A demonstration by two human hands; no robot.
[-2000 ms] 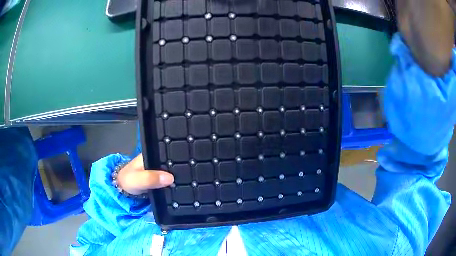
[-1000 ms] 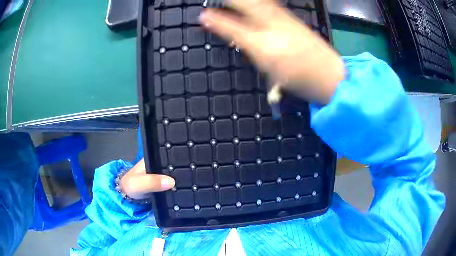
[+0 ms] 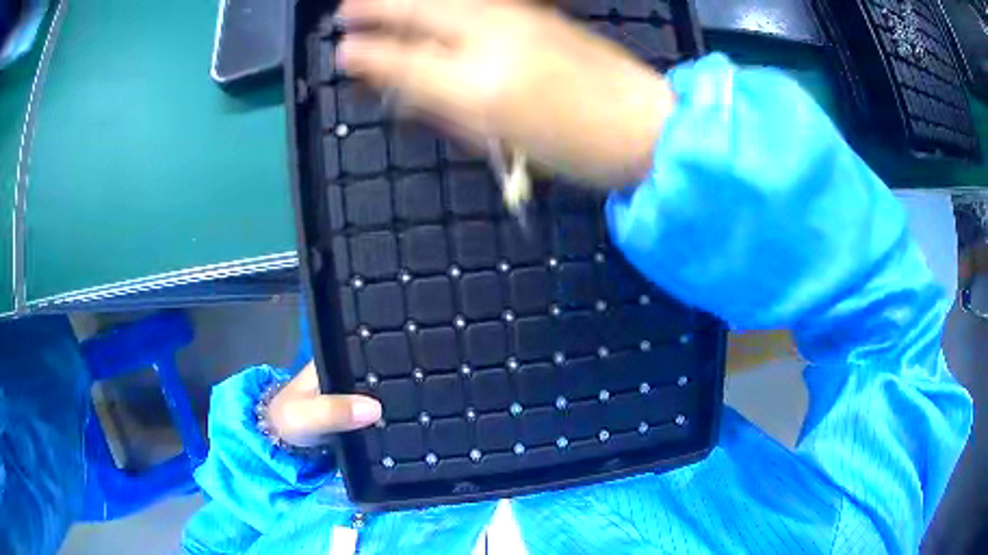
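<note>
A large black component tray [image 3: 374, 253] with a grid of square pads is held over my lap, its far end cut off by the top edge. Small silver components [image 3: 460, 322] sit in rows at the pad corners in its near half. My left hand [image 3: 325, 415] grips the tray's near left edge, thumb on top. My right hand [image 3: 509, 81] is over the tray's far left part, blurred and hiding pads there. A pale, blurred item [image 3: 514, 182] shows under the right hand; I cannot tell what it is or whether the fingers hold anything.
The green bench top [image 3: 163, 163] lies beyond the tray. A dark flat object [image 3: 251, 43] lies at the upper left. Black gridded trays [image 3: 921, 92] stand at the upper right. A blue stool [image 3: 139, 401] and another person's blue sleeve [image 3: 41, 423] are at the left.
My right hand has come in from the upper right and moved left across the tray's far part. The left hand keeps its grip. The tray has shifted slightly down in view.
</note>
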